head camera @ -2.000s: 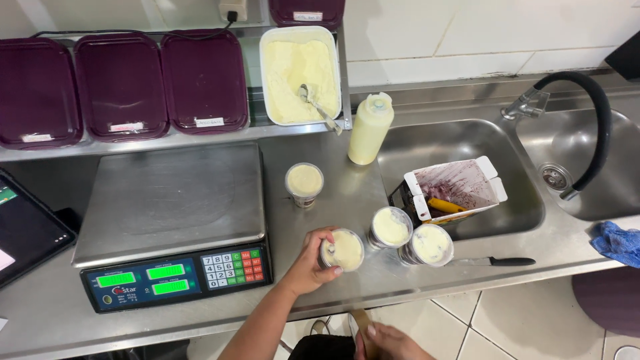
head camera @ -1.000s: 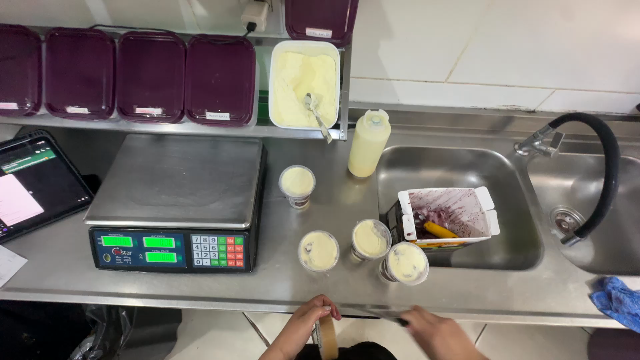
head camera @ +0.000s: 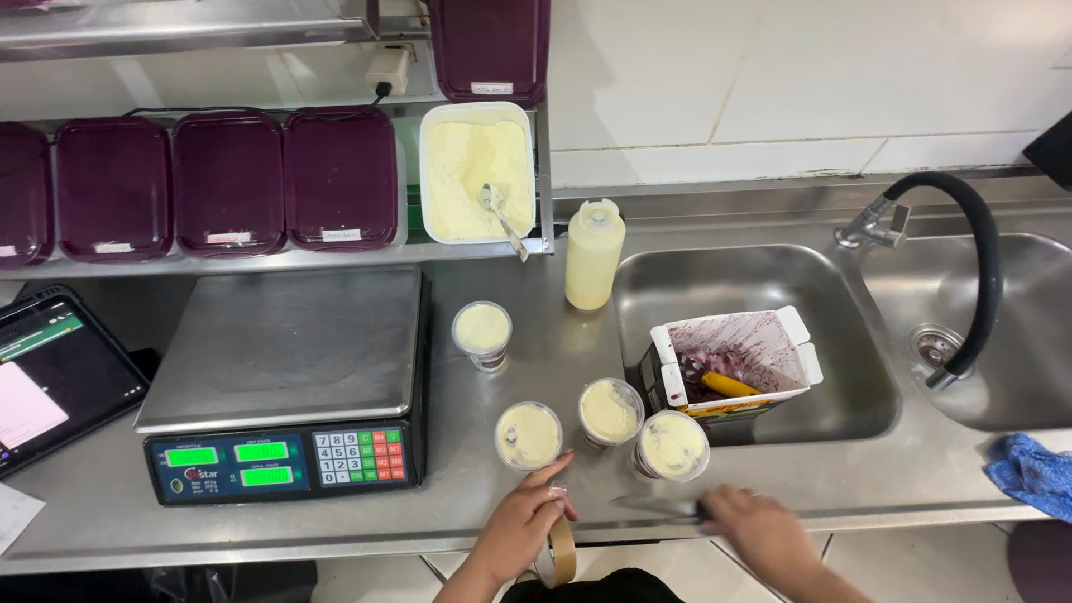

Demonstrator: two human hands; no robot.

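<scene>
My left hand (head camera: 532, 519) holds a roll of tape (head camera: 561, 553) at the counter's front edge, with one finger extended near the lower left cup. A small clear piece, seemingly tape, shows at its fingers. My right hand (head camera: 758, 532) grips the black handle of a knife (head camera: 657, 506), whose blade points left over the counter edge. Just beyond my hands are several clear plastic cups with a pale yellow filling: one at the lower left (head camera: 528, 435), one in the middle (head camera: 610, 412) and one at the right (head camera: 672, 445). Another cup (head camera: 481, 331) is set farther back.
A digital scale (head camera: 285, 352) and a tablet (head camera: 63, 377) are at left. Behind are a squeeze bottle (head camera: 595, 255), an open tub of pale powder with a spoon (head camera: 477, 167) and purple-lidded containers (head camera: 339, 180). An open carton (head camera: 737, 335) sits in the sink; a blue cloth (head camera: 1034, 473) lies right.
My left hand let go of the lower left cup and now holds the tape roll. The knife, lying on the counter two seconds ago, is in my right hand.
</scene>
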